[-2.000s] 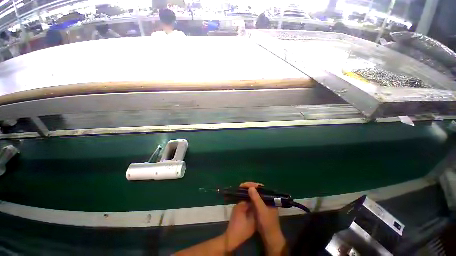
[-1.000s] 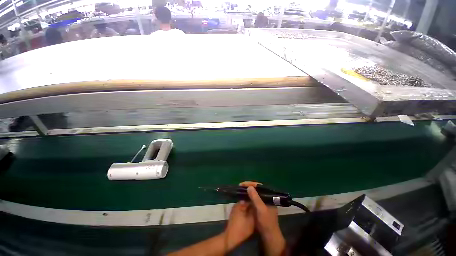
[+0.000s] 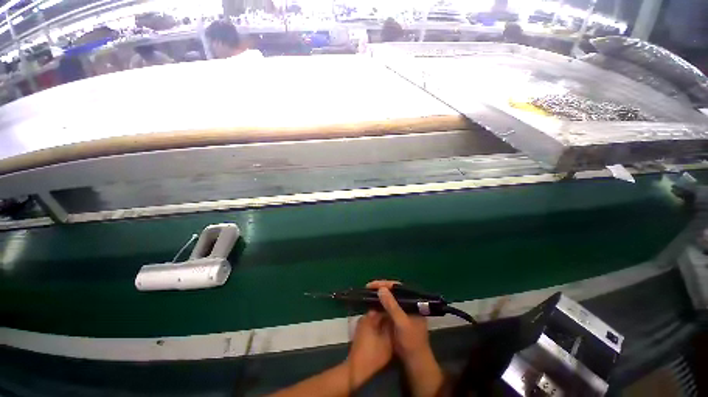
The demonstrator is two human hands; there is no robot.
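Note:
A white housing (image 3: pixel 182 274) with a loop handle lies on the green conveyor belt (image 3: pixel 466 240) left of centre, a thin pale strand beside its handle. My right hand (image 3: pixel 408 332) holds a black electric screwdriver (image 3: pixel 392 299) over the belt's near edge, its thin bit pointing left, away from the housing, and its cord trailing right. My left hand (image 3: pixel 373 340) is against my right hand, below the screwdriver; its fingers are partly hidden and I cannot tell whether it holds anything.
A black-and-silver screw feeder (image 3: pixel 586 333) stands at the lower right by the pale belt rail (image 3: pixel 287 343). Beyond the belt are a bright white tabletop (image 3: pixel 233 93) and a tray (image 3: pixel 574 147) of small metal parts. A person (image 3: pixel 225 39) is at the far side.
The housing has moved left along the belt, away from my hands. Both hands and the screwdriver have stayed nearly still. The view has shifted slightly, and the person across has moved left in it.

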